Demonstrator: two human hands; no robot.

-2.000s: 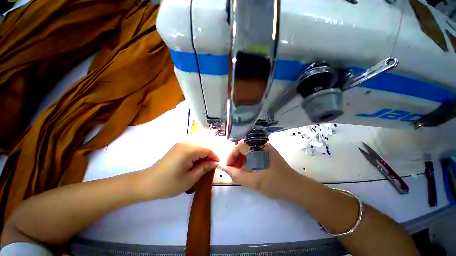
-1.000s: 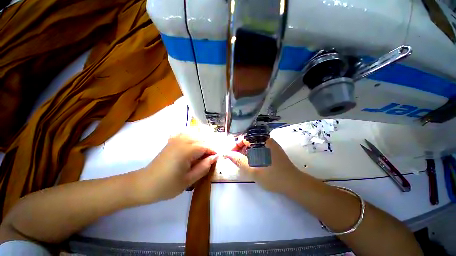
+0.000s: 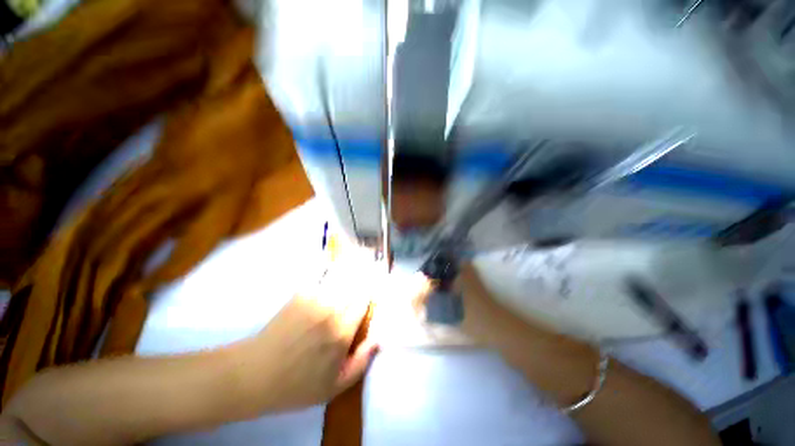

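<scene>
The picture is blurred. A rust-brown fabric strip (image 3: pixel 343 420) runs from the front edge up to my left hand (image 3: pixel 315 348), whose fingers close on it below the needle area. My right hand (image 3: pixel 471 300) is beside the needle area, partly hidden behind the grey knob (image 3: pixel 444 307); its fingertips are lost in the lamp glare. The white sewing machine head (image 3: pixel 349 196) with a blue stripe stands over both hands. The presser foot and needle are washed out by light.
A large heap of rust-brown strips (image 3: pixel 205 165) lies on the left. Thread snips (image 3: pixel 667 319) and a slim dark red tool (image 3: pixel 746 335) lie on the right, with a blue item (image 3: pixel 780 327) beside them. Small scraps (image 3: pixel 549 260) lie behind my right hand.
The view has shifted and blurred. My left hand has moved lower and turned over the strip. My right hand has moved up behind the knob, with more of it hidden.
</scene>
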